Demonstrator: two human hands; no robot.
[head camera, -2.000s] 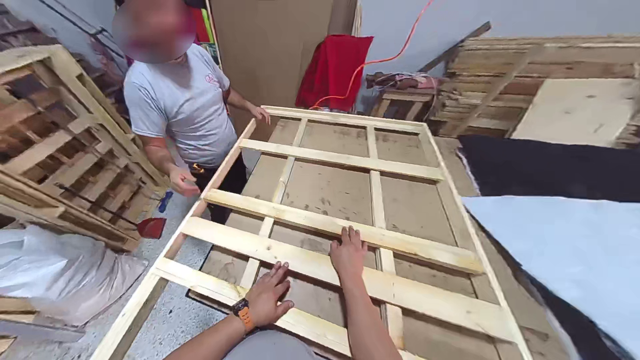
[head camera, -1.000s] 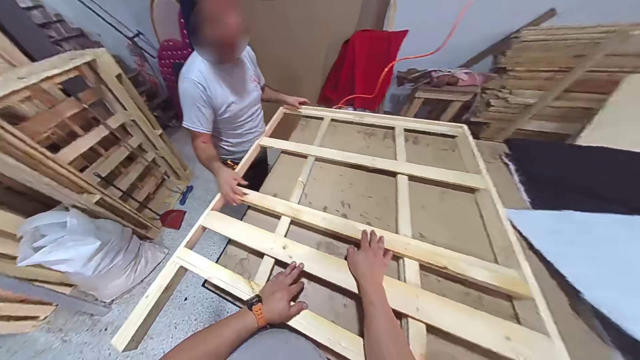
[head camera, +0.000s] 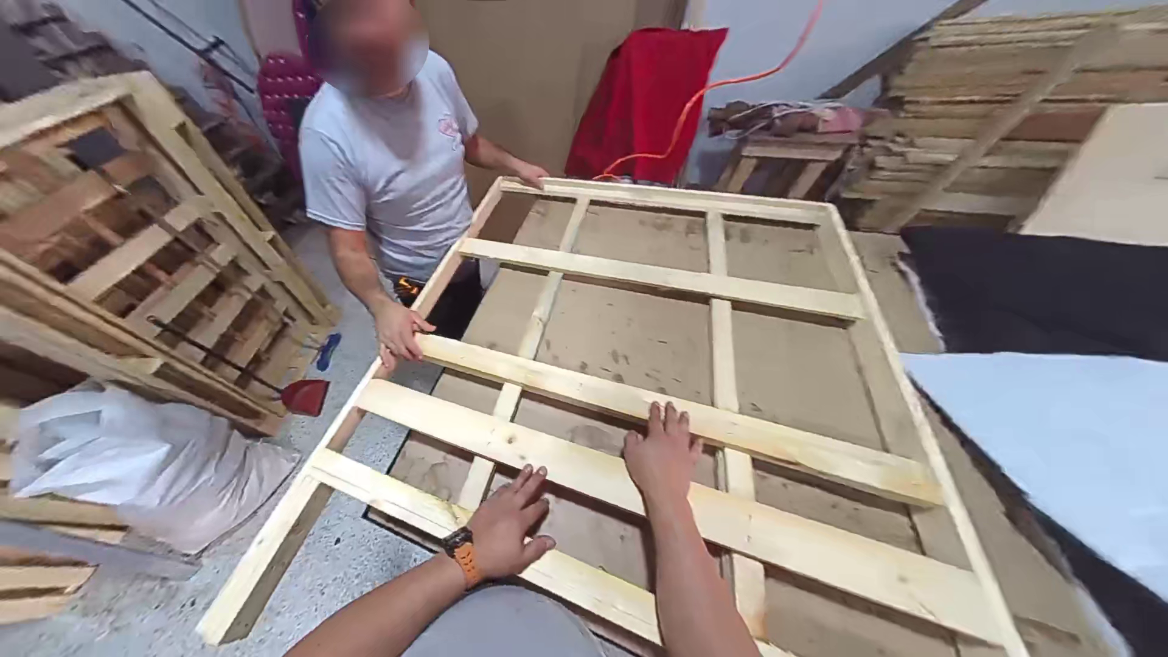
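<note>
A large pale wooden frame (head camera: 584, 464) with several cross slats lies tilted over a cardboard-coloured tabletop (head camera: 630, 342). My left hand (head camera: 511, 529), with an orange-strapped watch (head camera: 464, 555) on its wrist, rests with spread fingers by the nearest slat. My right hand (head camera: 663, 452) lies across the wide slat, fingertips at the narrower slat (head camera: 566, 387) beyond it. Neither hand is closed round anything. Across the frame, a co-worker in a grey T-shirt (head camera: 388, 155) has one hand (head camera: 400, 333) on the left rail and another (head camera: 529, 173) at the far corner.
Slatted wooden frames (head camera: 173, 246) lean at the left, above a white plastic sack (head camera: 146, 456) and near a red dustpan (head camera: 306, 396). At the right lie black fabric (head camera: 1040, 292) and a light blue sheet (head camera: 1058, 429). Stacked boards (head camera: 985, 119) and a red cloth (head camera: 648, 100) stand behind.
The co-worker's nearer hand, which was off the frame two seconds ago, is now on its left rail. My hands stay at about the same slats. The view has turned somewhat left.
</note>
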